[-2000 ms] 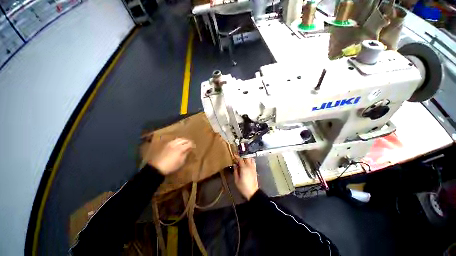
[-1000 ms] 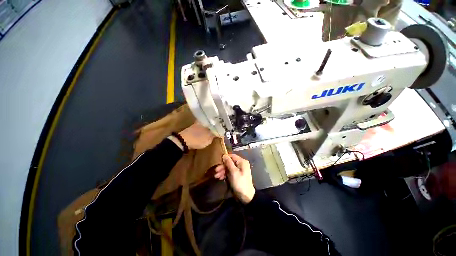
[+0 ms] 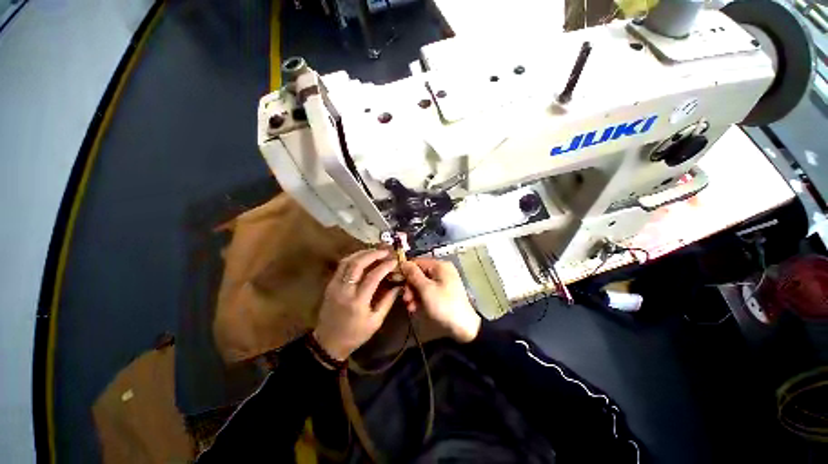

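The brown bag body (image 3: 272, 281) lies left of the white JUKI sewing machine (image 3: 508, 136), on the dark side board. My left hand (image 3: 359, 304) and my right hand (image 3: 436, 294) are close together just below the presser foot (image 3: 397, 237). Both pinch a narrow brown strip (image 3: 400, 261) that runs up to the foot. The fingers hide part of the strip and the bag edge. Thin brown straps (image 3: 422, 381) hang from the hands over the lap.
More brown bag pieces (image 3: 141, 408) lie at the lower left. The handwheel (image 3: 772, 63) is at the machine's right end. A red mesh round item (image 3: 799, 285) and a strip coil (image 3: 806, 403) are at the lower right. Cables hang below the table edge.
My view has moved closer to the needle area. My left hand has left the bag panel and come down beside my right hand, now gripping the strip too.
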